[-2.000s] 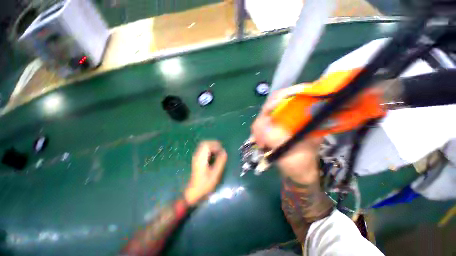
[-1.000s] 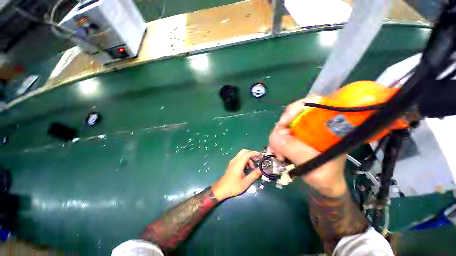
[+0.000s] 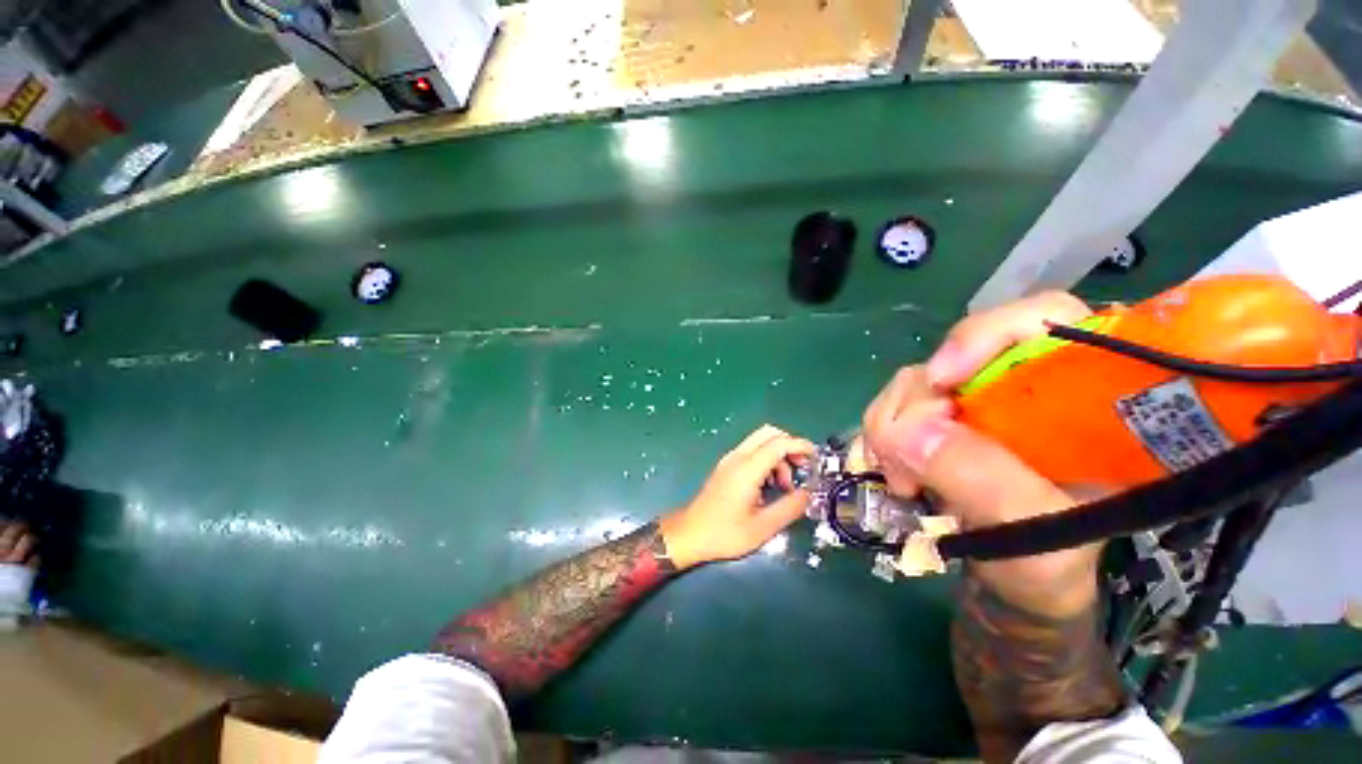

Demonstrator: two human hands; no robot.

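My right hand (image 3: 978, 448) is closed round the orange electric screwdriver (image 3: 1180, 403), which has a lime-green strip and a label. Its metal nose (image 3: 874, 511), with a black ring and tan tape, points left and down over the belt. My left hand (image 3: 742, 500) is at the nose tip, fingers curled; whatever lies between its fingers is mostly hidden by the fingers and the nose, so I cannot tell what it holds. Small screws (image 3: 650, 391) lie scattered on the green belt (image 3: 493, 433) beyond my left hand.
Black cylindrical housings (image 3: 822, 257) and round pieces with whitish faces (image 3: 905, 242) lie farther back on the belt. A grey post (image 3: 1143, 142) crosses at the right. A white box (image 3: 392, 60) stands on the wooden shelf (image 3: 598, 52). Cartons (image 3: 120, 687) are at lower left. Another person's hand (image 3: 15, 542) shows at left.
Over two seconds my left hand has come to the screwdriver's nose and stays there. The view has shifted, so the belt's items appear farther right. The cartons and other person's hand now show.
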